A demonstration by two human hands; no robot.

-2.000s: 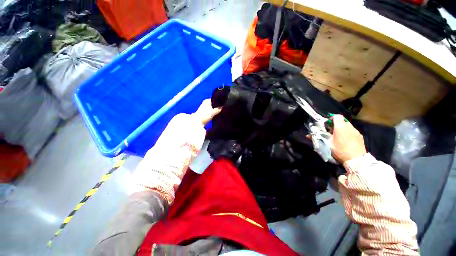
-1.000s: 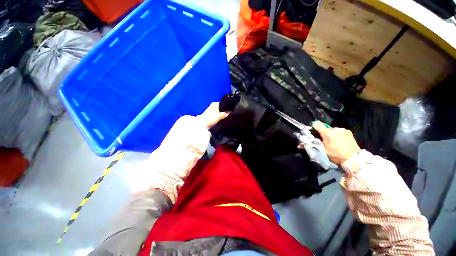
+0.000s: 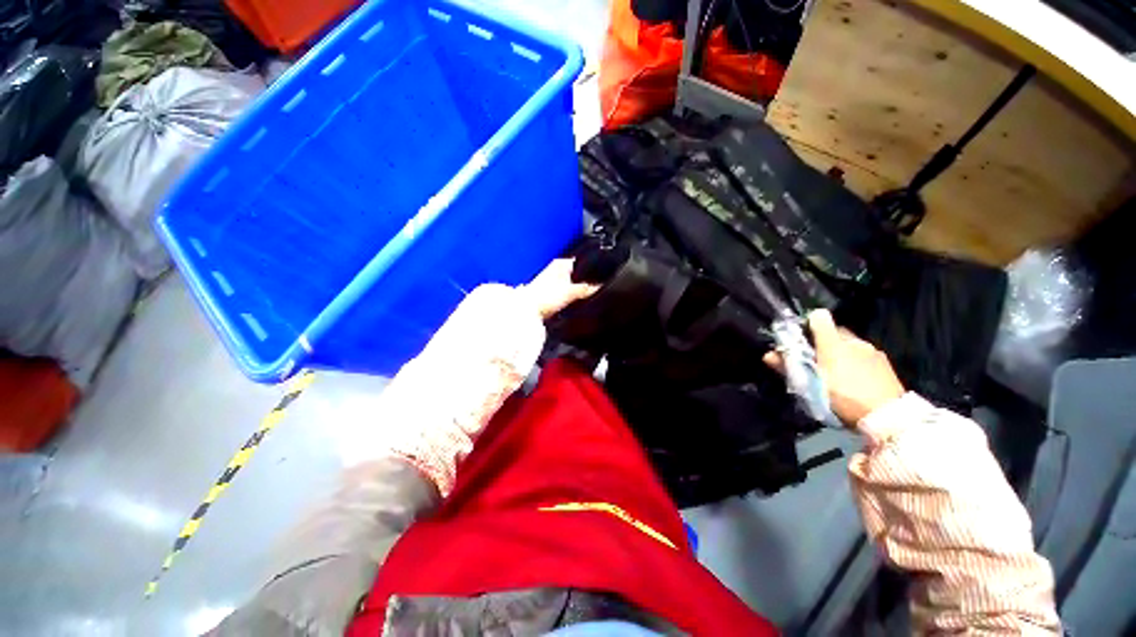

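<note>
My left hand [image 3: 563,286] grips the near-left end of a floppy black bag piece [image 3: 673,311], held over the black heap beside the red apron [image 3: 548,498]. My right hand [image 3: 841,367] is closed around scissors [image 3: 797,348] with pale grey-white wrapping on the grips. The blades are blurred and point up and left, close to the right side of the piece. I cannot tell whether they touch it. My fingertips on the left are partly hidden by the black cloth.
A large blue bin [image 3: 374,187] stands at the left. Unfinished bags with dark camouflage [image 3: 779,205] lie beyond my hands. A table's plywood side [image 3: 934,125] is at upper right, with clear plastic [image 3: 1040,311] below. Grey sacks [image 3: 162,137] lie far left.
The black piece was lifted away from over the camouflage bags, uncovering them. Both hands have since shifted slightly right, and the scissor blades have turned to point more steeply upward.
</note>
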